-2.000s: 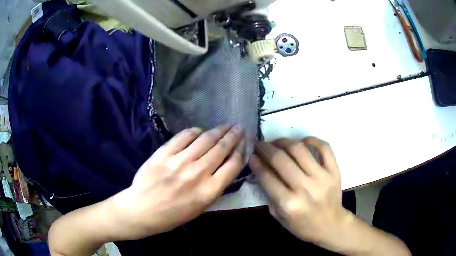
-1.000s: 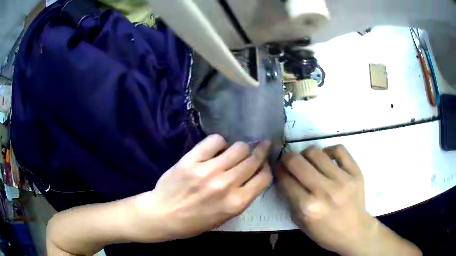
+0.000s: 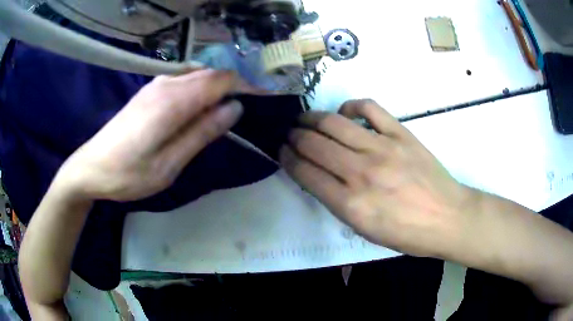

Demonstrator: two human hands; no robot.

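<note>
The dark navy garment (image 3: 69, 100) lies on the left and runs under the sewing machine head (image 3: 113, 25). My left hand (image 3: 151, 131) is over it, with thumb and fingertips pinching the near edge of the grey pocket piece (image 3: 254, 72), which is folded back below the cream knobs (image 3: 283, 56). My right hand (image 3: 377, 175) has its fingertips on the edge of a dark panel (image 3: 270, 122) with a pale seam line; its grip underneath is partly hidden. The needle area is hidden.
A white table (image 3: 264, 232) has a curved front edge with ruler marks. A slotted disc (image 3: 342, 44), a small tan square (image 3: 442, 34), an orange-handled tool (image 3: 520, 34) and a black phone (image 3: 560, 91) lie at the right.
The grey piece lay flat with both hands at its near end; now it is folded back, showing dark cloth. My left hand has moved up and left, my right hand up. The view has shifted.
</note>
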